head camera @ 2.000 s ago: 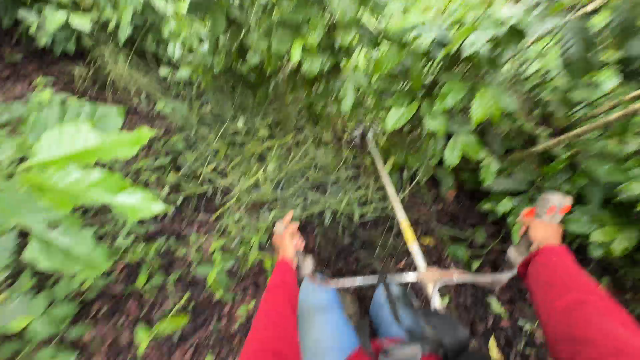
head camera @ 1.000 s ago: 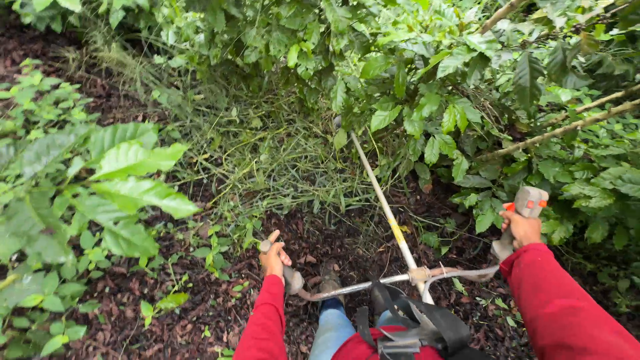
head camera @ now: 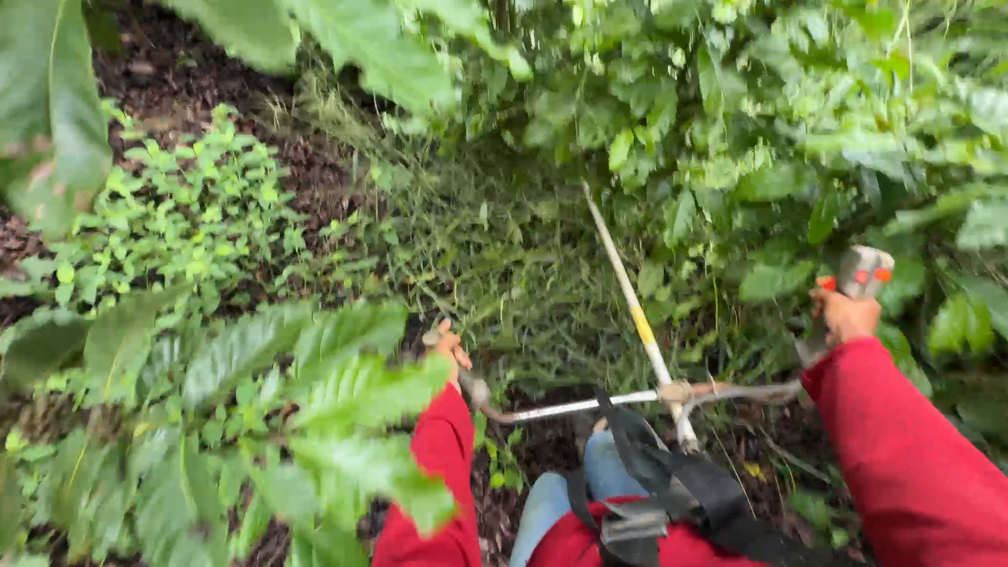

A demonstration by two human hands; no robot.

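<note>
A brush cutter's shaft (head camera: 622, 272), white with a yellow band, runs away from my body; its far end is hidden under leaves. Across it is fixed a handlebar (head camera: 579, 407). My left hand (head camera: 449, 346) is closed around the bar's left grip, partly behind a leaf. On the right grip, below a grey control housing (head camera: 865, 272) with orange switches, my right hand (head camera: 846, 315) is shut. A black harness strap (head camera: 713, 492) with a buckle crosses my red top. Cut or flattened grass (head camera: 504, 260) lies left of the shaft.
Large leaves (head camera: 370, 425) hang close in front at the left and upper left. A dense leafy shrub (head camera: 772, 157) covers the right and top. Low green plants (head camera: 181, 213) grow at the left, over dark leaf litter (head camera: 315, 165). My legs in jeans (head camera: 547, 512) are below.
The view has shifted, and big leaves now fill more of the left side, close to my left arm. Both hands keep their hold on the handlebar grips.
</note>
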